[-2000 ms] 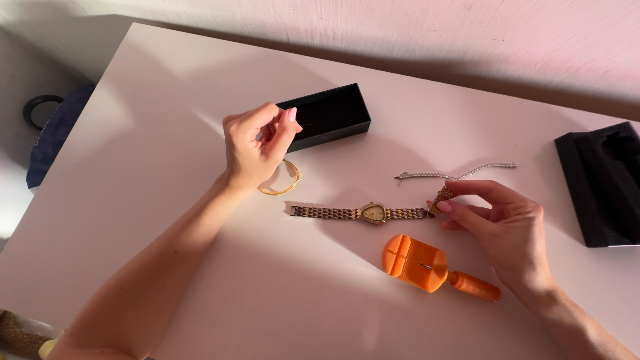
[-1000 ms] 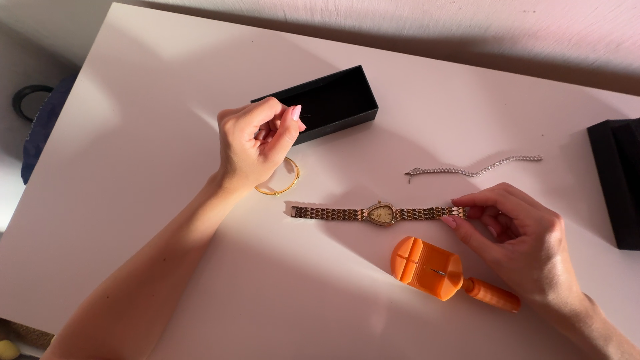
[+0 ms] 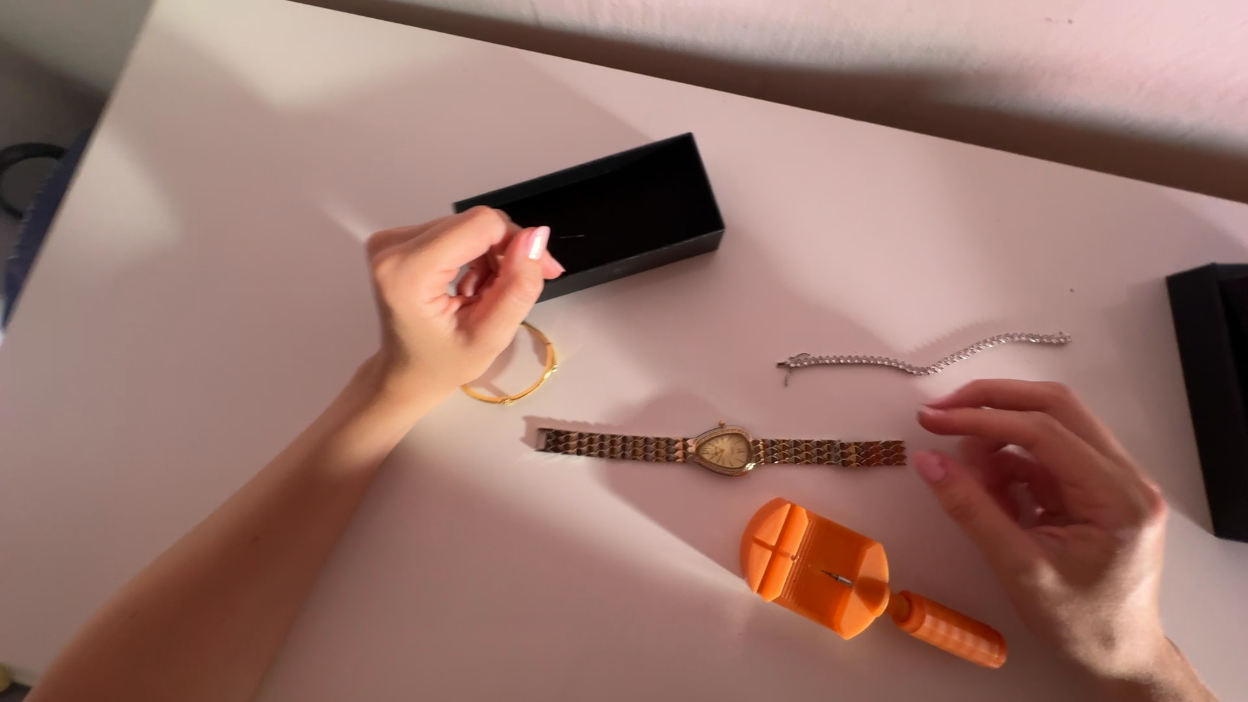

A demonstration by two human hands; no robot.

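A gold-toned wristwatch [image 3: 723, 450] with a metal link band lies stretched out flat on the white table. My right hand [image 3: 1053, 517] is just off the band's right end, thumb and fingers apart, with nothing between them. My left hand [image 3: 458, 292] hovers by the black box, thumb and fingers closed together. A thin, faint line shows beside its fingertips; whether they hold it cannot be made out. Below the watch sits an orange plastic watch-link remover [image 3: 819, 570] with a ribbed handle and a metal pin tip.
An open black box [image 3: 624, 219] stands behind my left hand, and a gold bangle [image 3: 551, 366] lies partly hidden under that hand. A silver-toned bracelet with stones [image 3: 916, 369] rests above the watch. Another black box [image 3: 1204, 400] is at the right edge. A wall borders the table's back.
My right hand has let go of the band's right end and moved slightly right. Two seconds ago it held that end raised; now the band lies flat. My left hand keeps its closed pose.
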